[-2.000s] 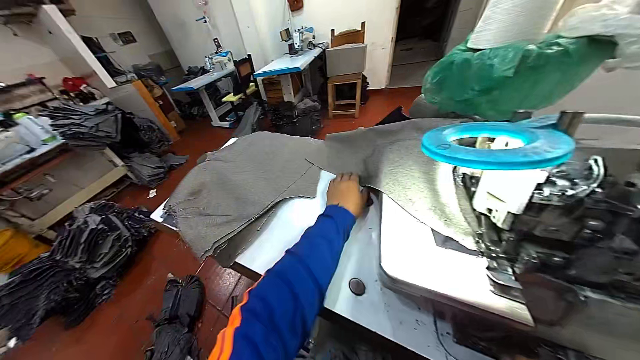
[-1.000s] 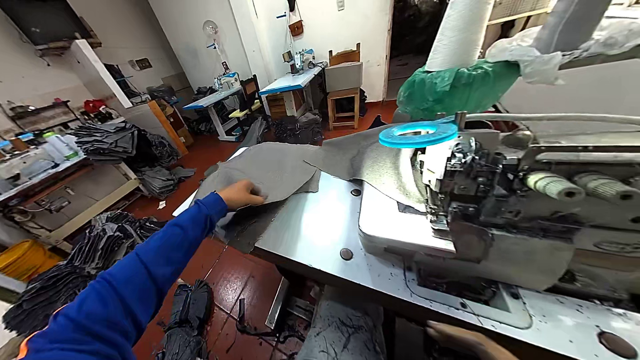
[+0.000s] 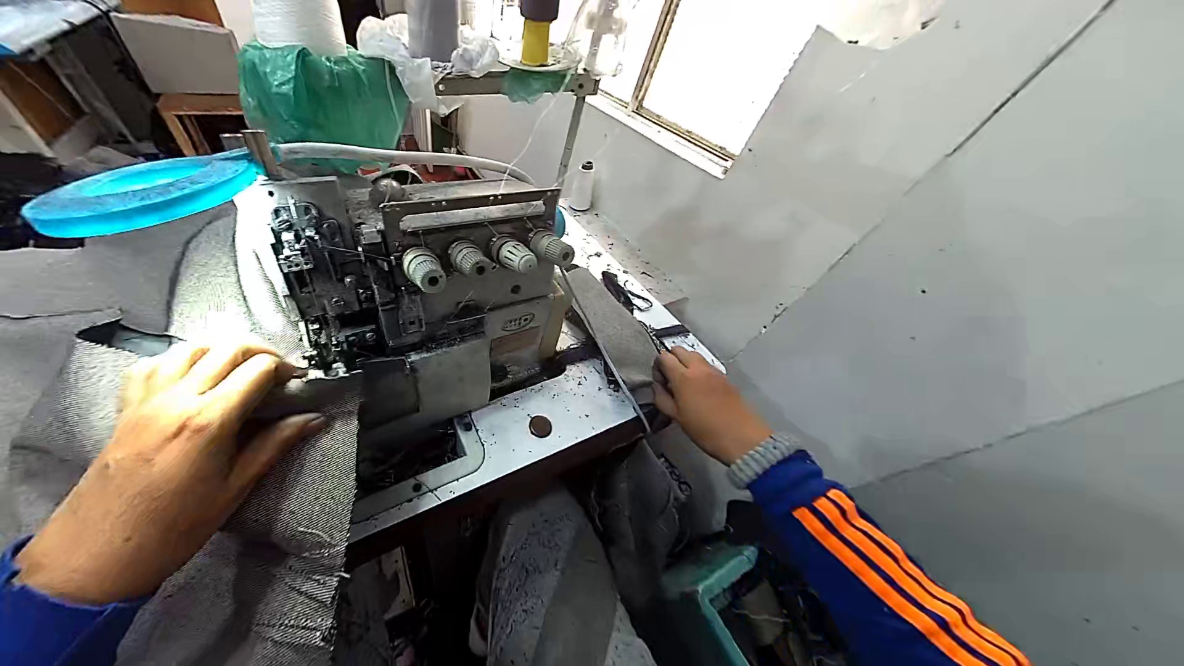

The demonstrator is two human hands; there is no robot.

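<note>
My left hand (image 3: 185,444) pinches the edge of a grey denim piece (image 3: 287,518) at the presser foot of an overlock sewing machine (image 3: 444,287). The cloth spreads over the table at left and hangs over its front edge. At the right end of the table, my right hand (image 3: 708,402) has its fingers closed on the end of a narrow grey fabric strip (image 3: 615,333) lying beside the machine. A blue translucent ring (image 3: 139,194) is at the machine's upper left.
Thread cones (image 3: 298,26) and a green plastic bag (image 3: 319,102) stand behind the machine. A small white bottle (image 3: 582,185) is by the wall. Below the table at right is a teal bin (image 3: 712,592) with scraps. A grey wall (image 3: 971,277) rises at right.
The view has swung right. My left hand has gone from the cloth's far left part to the presser foot. My right hand, low and empty a second ago, is now at the fabric strip.
</note>
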